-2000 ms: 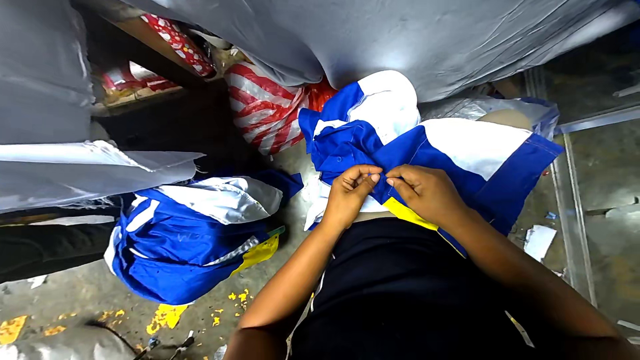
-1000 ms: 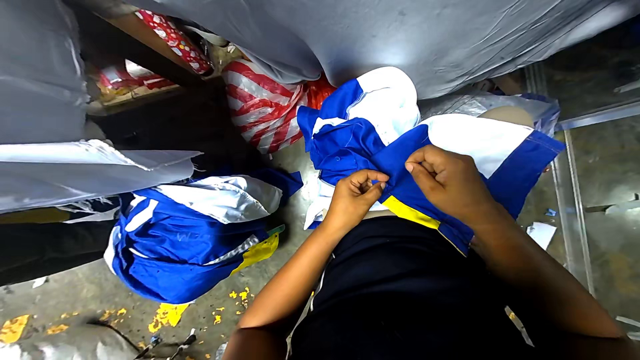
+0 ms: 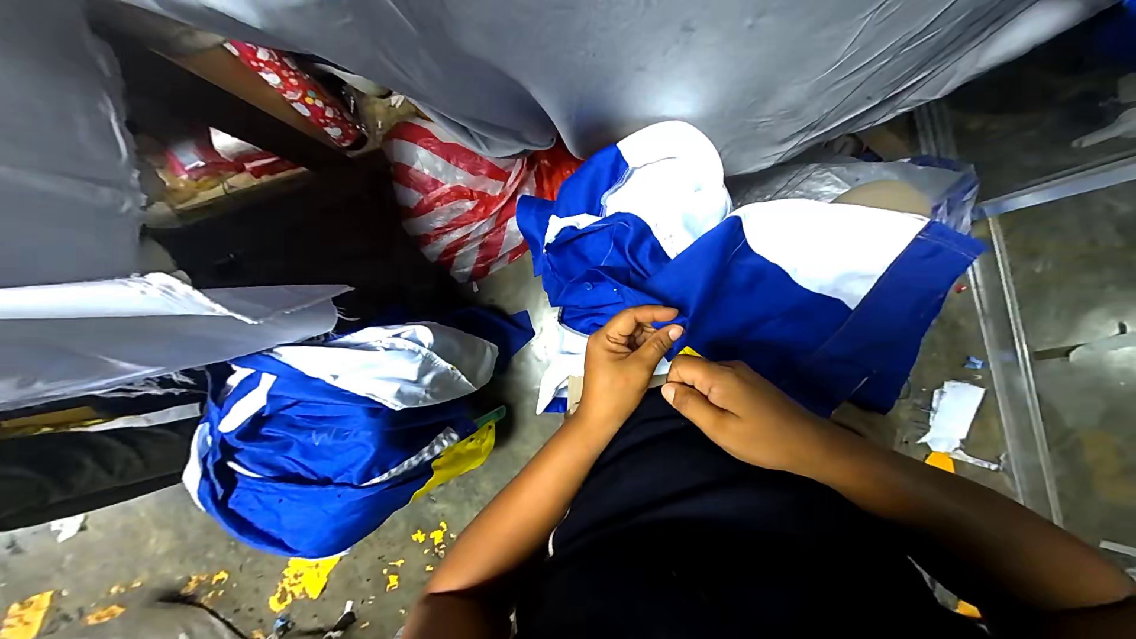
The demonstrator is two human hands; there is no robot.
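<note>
A blue and white cloth garment with a bit of yellow [image 3: 781, 293] lies across my lap and beyond it. My left hand [image 3: 632, 355] is at the garment's near edge, thumb and forefinger close together on or beside the blue cloth; whether they pinch it is unclear. Just right of it and lower, my right hand [image 3: 732, 408] has its thumb and forefinger tips nearly together over the black clothing, close to a small yellow part of the garment. Anything thin between those fingertips is too small to tell.
A bundle of blue, white and yellow cloth [image 3: 328, 453] lies on the floor at left. Beyond my lap stands a red and white striped plastic bag [image 3: 457, 195]. Grey fabric [image 3: 621, 62] hangs across the top. Yellow scraps [image 3: 302, 579] litter the floor; a metal frame [image 3: 1021, 373] runs at right.
My right hand has moved down and left from over the blue cloth to the garment's near edge. The blue cloth now covers much of the yellow strip seen earlier. My left hand has stayed about where it was.
</note>
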